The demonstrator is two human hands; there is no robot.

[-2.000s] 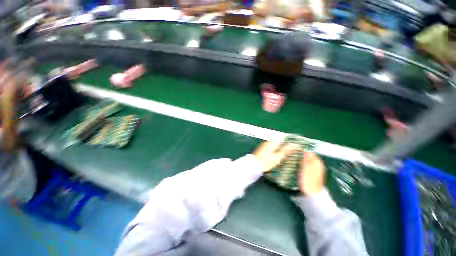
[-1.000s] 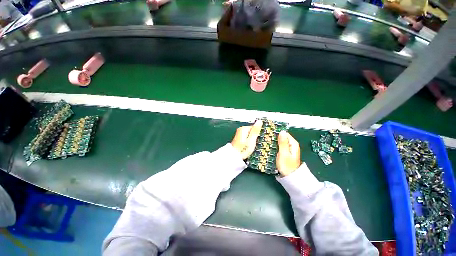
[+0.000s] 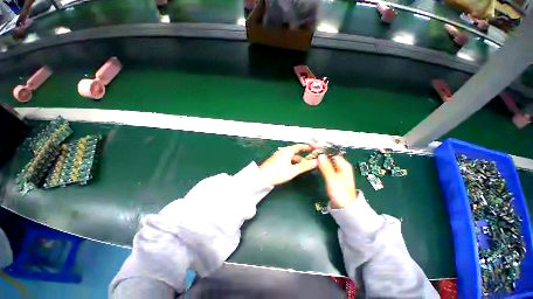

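My left hand [image 3: 287, 164] and my right hand [image 3: 339, 179] are close together near the white edge strip. Both hold a PCB panel [image 3: 327, 150] between the fingers, now seen nearly edge-on and partly hidden by them. A small board piece [image 3: 320, 207] lies on the bench beside my right wrist. A loose pile of small control boards [image 3: 381, 167] lies to the right of my hands. More PCB panels [image 3: 73, 161] are stacked at the far left.
A blue parts bin [image 3: 457, 218] filled with small boards stands at the right. A grey post [image 3: 471, 85] slants behind it. Pink fan housings [image 3: 315, 92] lie on the green belt [image 3: 198, 93] beyond the white strip [image 3: 193, 124]. A cardboard box [image 3: 280, 32] stands farther back.
The panel has gone from lying face-up between my hands to nearly edge-on, with fingertips brought together on it. A small piece now shows by my right wrist. The view has shifted slightly.
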